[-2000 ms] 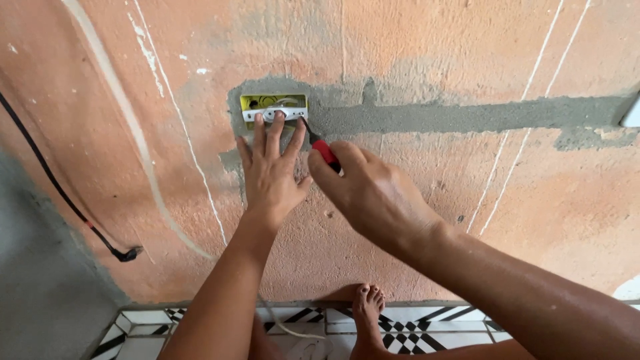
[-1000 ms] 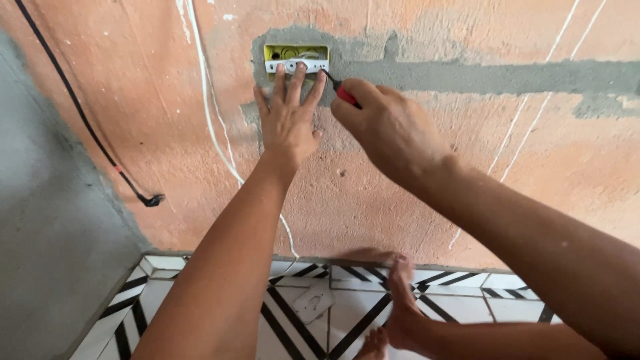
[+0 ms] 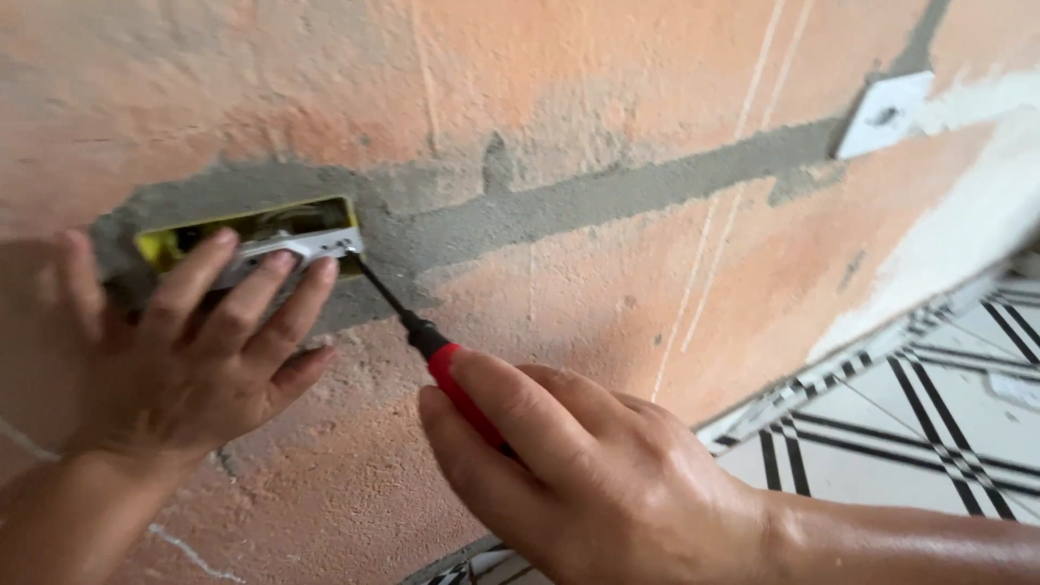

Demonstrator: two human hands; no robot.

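Observation:
A yellow electrical box (image 3: 248,215) is set into grey mortar in the wall, with wires inside its open upper part. A white socket mounting frame (image 3: 313,244) covers its lower part. The spread fingertips of my left hand (image 3: 203,341) press on the frame; the thumb and little finger stand off it. My right hand (image 3: 601,463) holds a screwdriver (image 3: 449,367) with a red and black handle, its dark shaft slanting up to the left. The tip meets the frame's right end, by a screw. The part of the handle inside my palm is hidden.
A band of grey mortar (image 3: 617,191) runs right along the orange plastered wall to a white cover plate (image 3: 886,114) with a central hole. Patterned black-and-white floor tiles (image 3: 877,406) meet the wall's foot at lower right.
The view has swung and come much closer to the box, and the white plate at right now shows whole. Both hands keep their places, left on the frame, right with the screwdriver at its right end.

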